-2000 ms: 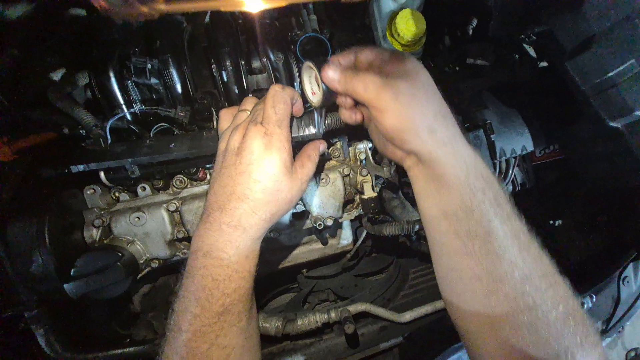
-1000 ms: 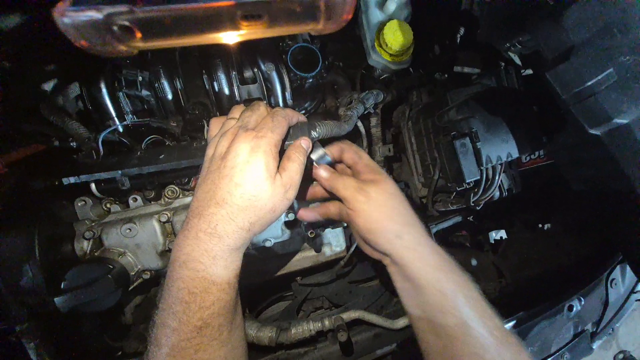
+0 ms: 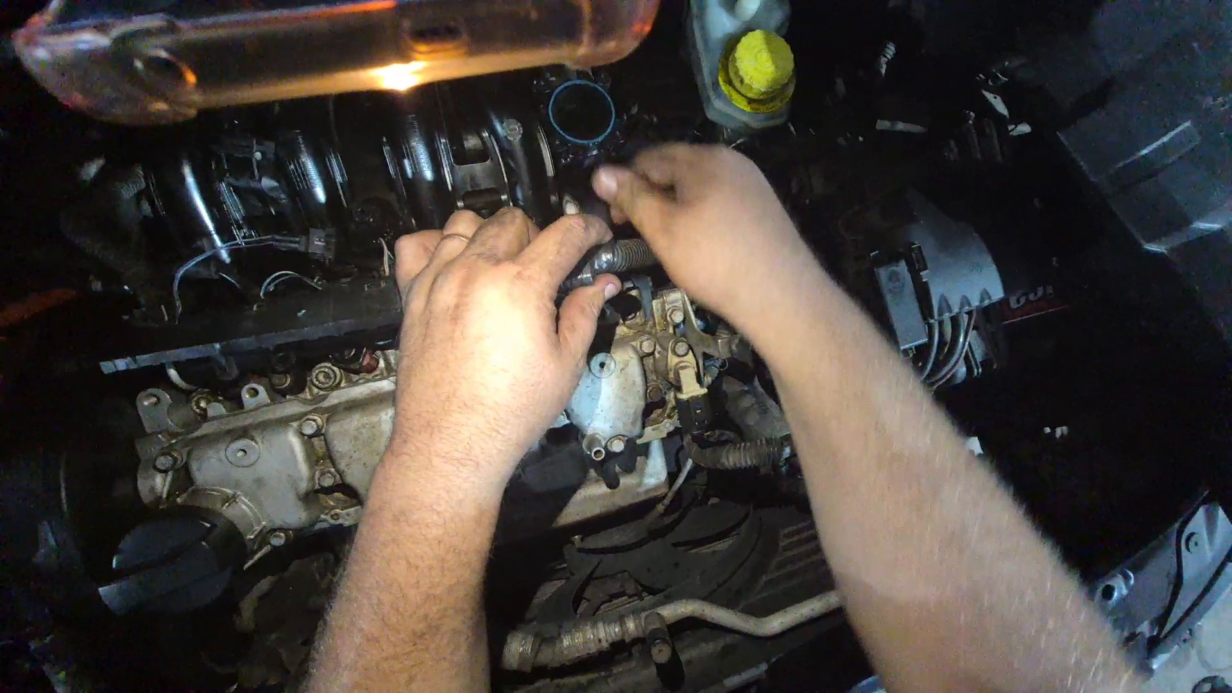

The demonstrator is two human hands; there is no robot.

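Observation:
My left hand (image 3: 491,327) lies over the middle of a car engine, its thumb and forefinger around the end of a corrugated hose (image 3: 626,255). Close beside it, my right hand (image 3: 688,217) is raised with its fingers curled near the hose; it is blurred, and whether anything is in its fingers cannot be told. Behind the hands is a round opening with a blue seal ring (image 3: 581,112). The metal engine cover (image 3: 260,452) and a pale metal housing (image 3: 611,390) sit below the hands.
A lit lamp in a clear casing (image 3: 327,58) hangs across the upper left. A reservoir with a yellow cap (image 3: 758,67) stands at the top. At lower left is a black filler cap (image 3: 173,558); a metal pipe (image 3: 731,616) crosses the bottom. Ignition leads (image 3: 948,351) are at right.
My right hand has moved up from beside my left thumb. A round, pale-faced object by its fingers two seconds ago no longer shows clearly. The lamp casing has come into view.

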